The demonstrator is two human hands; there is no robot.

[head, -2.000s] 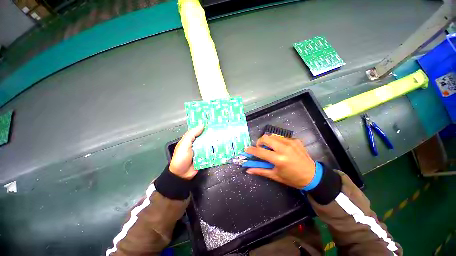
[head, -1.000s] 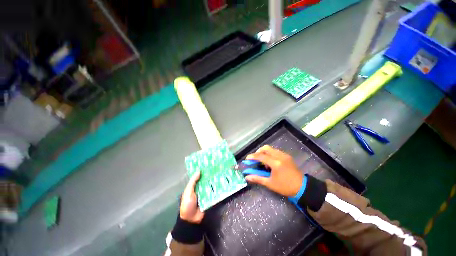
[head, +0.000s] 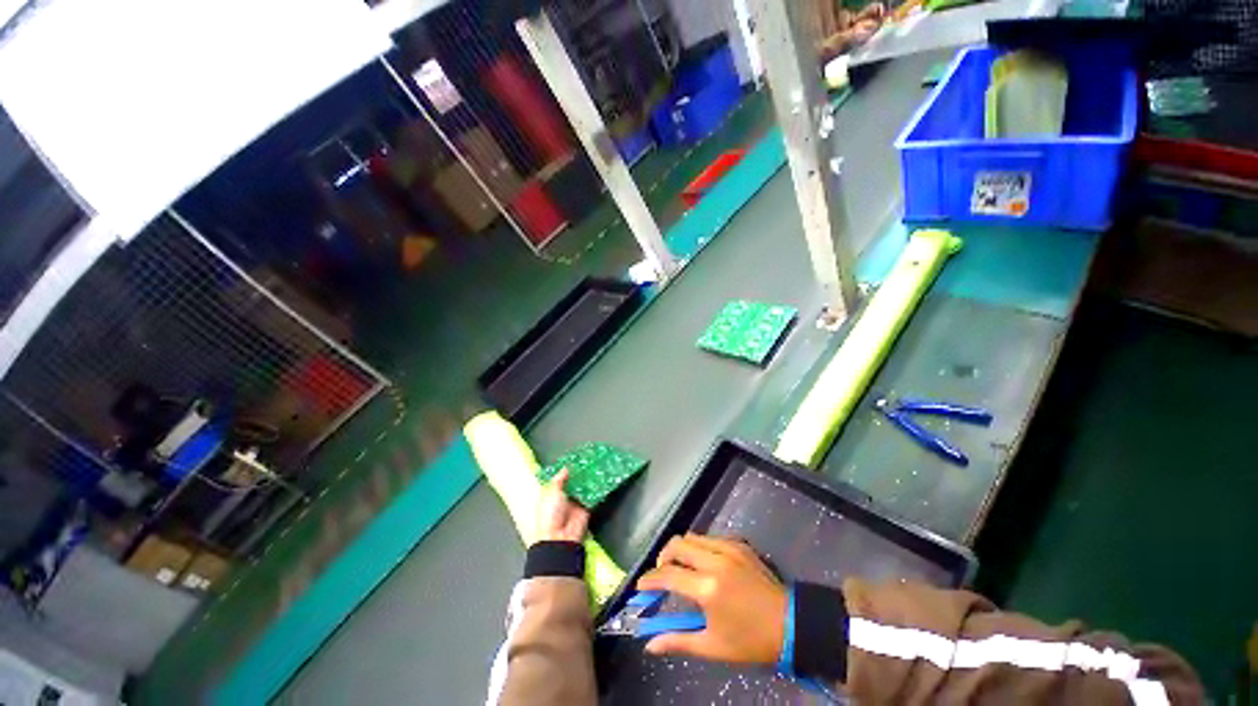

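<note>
My left hand (head: 559, 513) holds a green circuit board (head: 596, 473) by its near left edge, out over the belt beside the yellow-green wrapped bar (head: 508, 469). The board is tilted. My right hand (head: 724, 600) is closed round blue-handled cutters (head: 662, 617), their metal jaws pointing left over the left edge of the black tray (head: 883, 521). The cutters are apart from the board. Small silvery specks lie in the tray. A blue wristband shows at my right wrist.
Another green board (head: 746, 331) lies on the belt (head: 662, 414). A second yellow-green bar (head: 869, 352) lies right of it. Spare blue pliers (head: 938, 418) lie open on the bench. A blue bin (head: 1018, 159) stands beyond. A second black tray (head: 563, 345) and white posts (head: 807, 166) are across the belt.
My left hand has moved the board forward, away from the cutters and tray, and tilted it. My right hand keeps the cutters near the tray. The view has swung up and right.
</note>
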